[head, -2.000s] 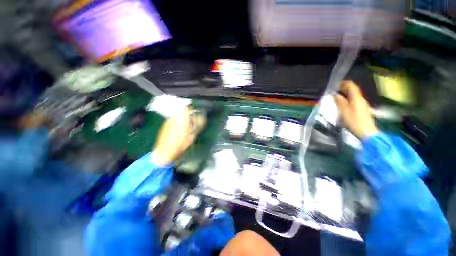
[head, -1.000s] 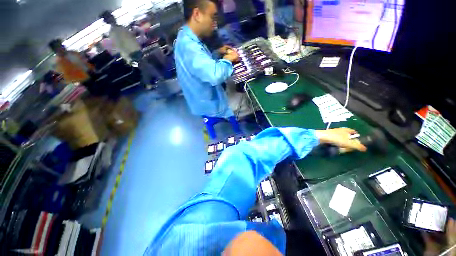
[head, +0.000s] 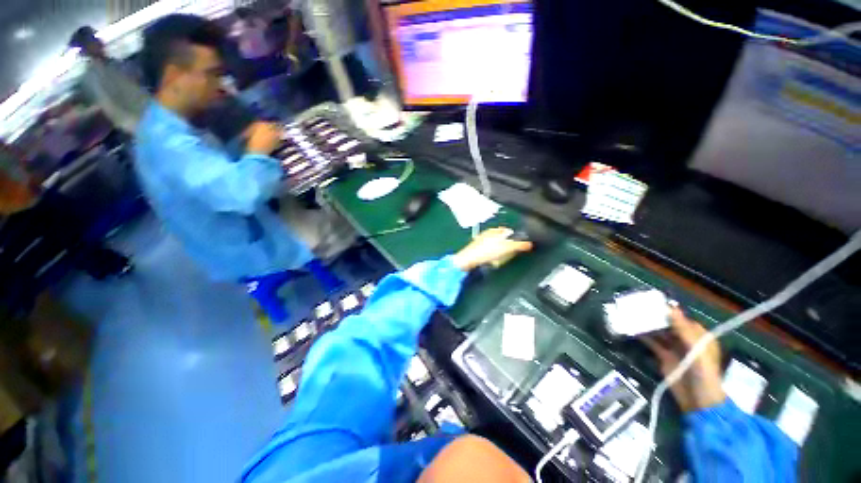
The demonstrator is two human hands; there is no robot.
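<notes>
My left hand (head: 493,247) is over the green mat left of the clear blister tray (head: 483,366). A dark blurred thing is at its fingertips; I cannot tell whether it is gripped. My right hand (head: 697,358) holds a black handset (head: 638,312) with its white label up, over the tray. A cabled handset (head: 609,406) with a pale patterned face lies on the tray's near part, a white cord at its lower edge. Other labelled handsets (head: 566,284) lie in tray pockets. A loose white slip (head: 517,337) lies at the tray's left end.
A worker in blue (head: 194,179) sits at the left by another tray (head: 321,151). Printed sheets (head: 612,194), a keyboard, a black mouse (head: 415,206) and monitors (head: 463,52) stand beyond. A thick white cable (head: 774,300) crosses at the right. More handset trays lie below left.
The view swung left and then partly back right. My left hand has left the tray's left pockets for the mat. My right hand, at the frame's edge a second ago, now shows with a handset.
</notes>
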